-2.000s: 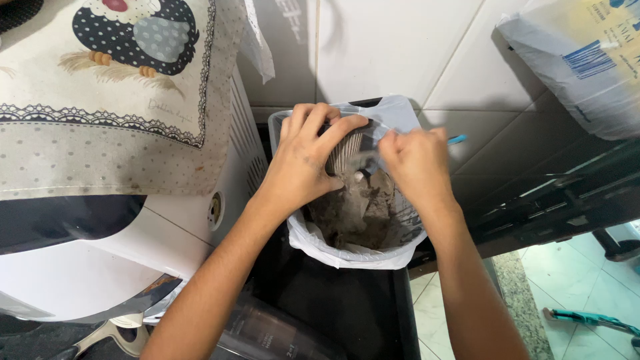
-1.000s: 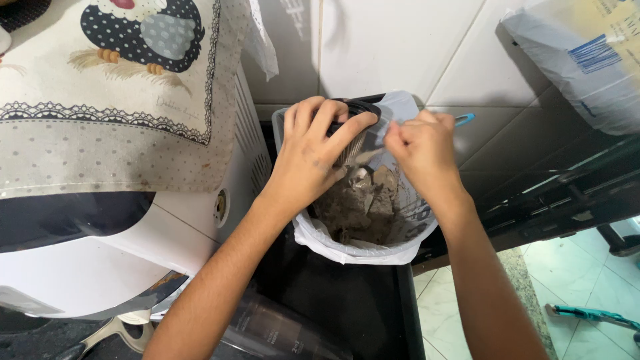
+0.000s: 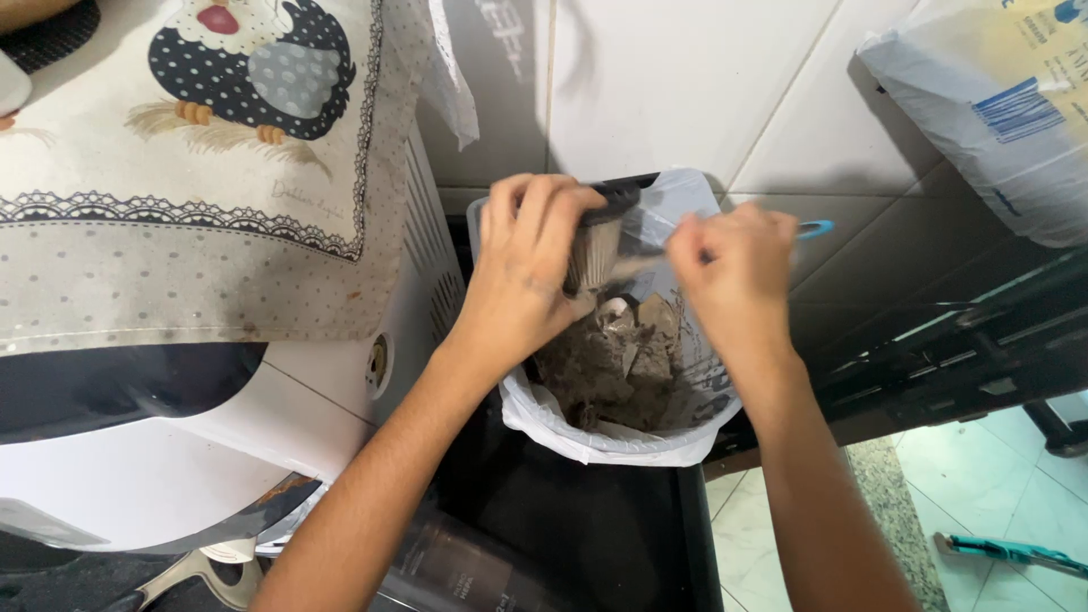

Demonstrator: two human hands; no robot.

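My left hand (image 3: 531, 255) grips a pleated vacuum filter (image 3: 595, 246) with a black rim, tilted over a bin lined with a white plastic bag (image 3: 595, 446). Closed around the handle of a brush (image 3: 816, 228), whose blue end sticks out to the right, is my right hand (image 3: 739, 263). The brush's blurred tip points left at the filter's pleats; whether it touches them cannot be told. Grey dust and crumpled scraps (image 3: 620, 357) lie in the bin below both hands.
A white appliance (image 3: 212, 459) under a hen-print cloth (image 3: 195, 280) stands at left. Below the bin are a black surface (image 3: 586, 518) and a dark clear container (image 3: 459, 569). White wall tiles (image 3: 654, 85) rise behind; a plastic-wrapped package (image 3: 994, 119) is at upper right.
The filter has tilted so that more of its black rim and pleats show than two seconds ago. Both hands keep their hold above the bin.
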